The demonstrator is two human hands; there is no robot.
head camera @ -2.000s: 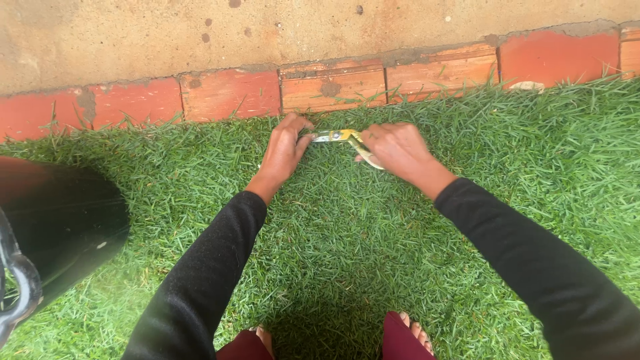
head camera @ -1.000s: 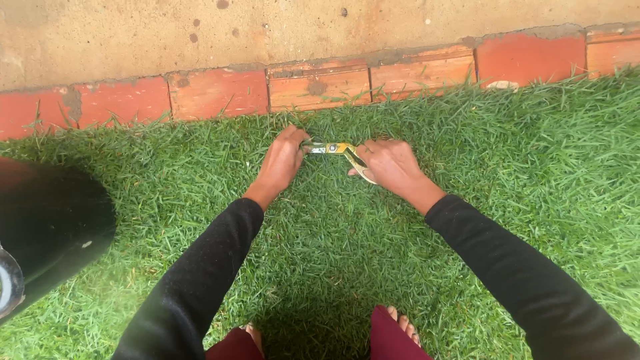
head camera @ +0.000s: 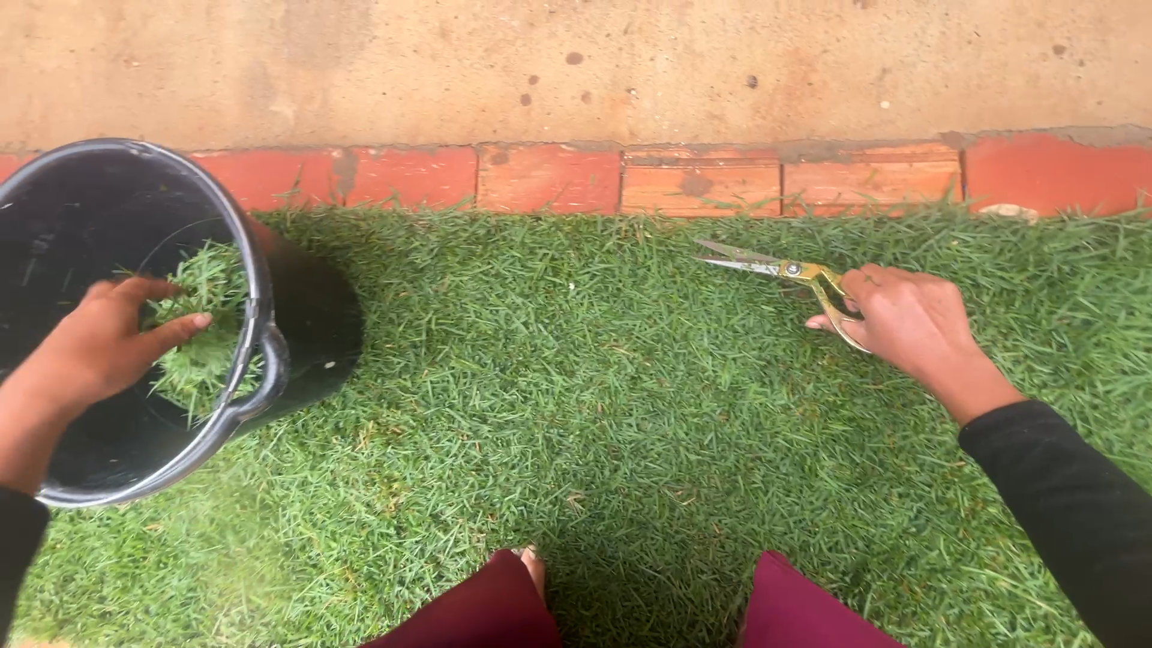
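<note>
Inside the mouth of a black plastic bucket (head camera: 310,333) at the left is my left hand (head camera: 117,337), thumb and fingers apart, beside a clump of cut grass (head camera: 207,346). Whether any blades are still between the fingers is hard to tell. My right hand (head camera: 900,315) holds gold-handled scissors (head camera: 794,269) by the handles above the lawn. Their silver blades are slightly apart and point left. Short green grass (head camera: 576,387) lies beneath and between both hands.
A row of red edging bricks (head camera: 549,178) borders the lawn, with a tan concrete surface (head camera: 450,72) beyond it. My knees in maroon trousers (head camera: 486,607) and part of a bare foot (head camera: 533,571) show at the bottom.
My left hand has moved from beside the scissor blades at the brick edge to the bucket at the left. My right hand has moved right with the scissors. More of the bucket shows.
</note>
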